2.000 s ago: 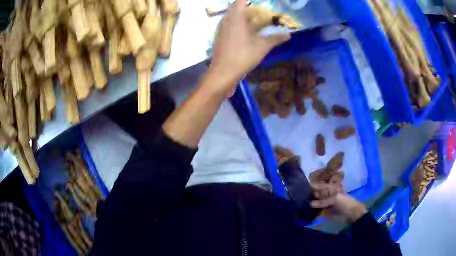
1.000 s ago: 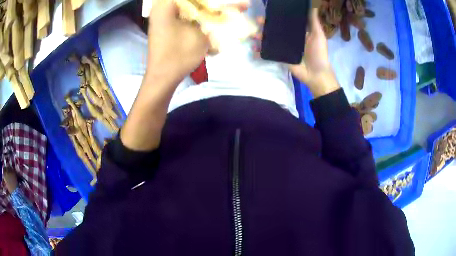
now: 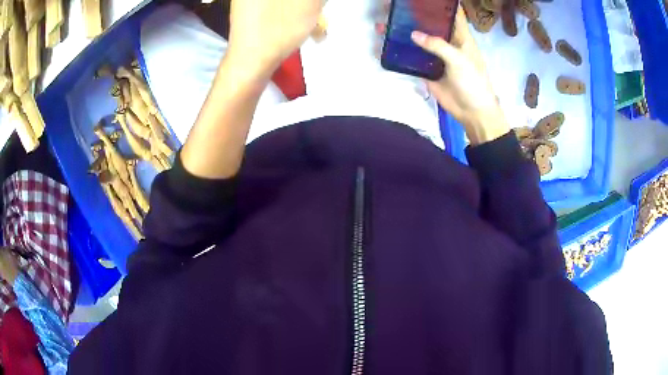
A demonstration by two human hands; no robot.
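My right hand point(image 3: 465, 77) holds a black smartphone point(image 3: 416, 40) upright over my lap, the thumb on its lit screen. My left hand point(image 3: 272, 33) is at the top edge, left of the phone and apart from it. Its fingers are cut off by the edge. A small tan bit shows beside it, and I cannot tell if it is wood or a fingertip.
A blue tray point(image 3: 600, 95) on the right holds brown oval pieces point(image 3: 532, 89). A blue tray point(image 3: 64, 132) on the left holds carved wooden legs point(image 3: 132, 135). More lie on the bench, top left. A person's checked sleeve point(image 3: 36, 220) is at the far left.
Two seconds ago my left hand was over the bench and the phone over the right tray. Both came over my lap. Since one second ago the screen has lit and the wood in my left hand has left view.
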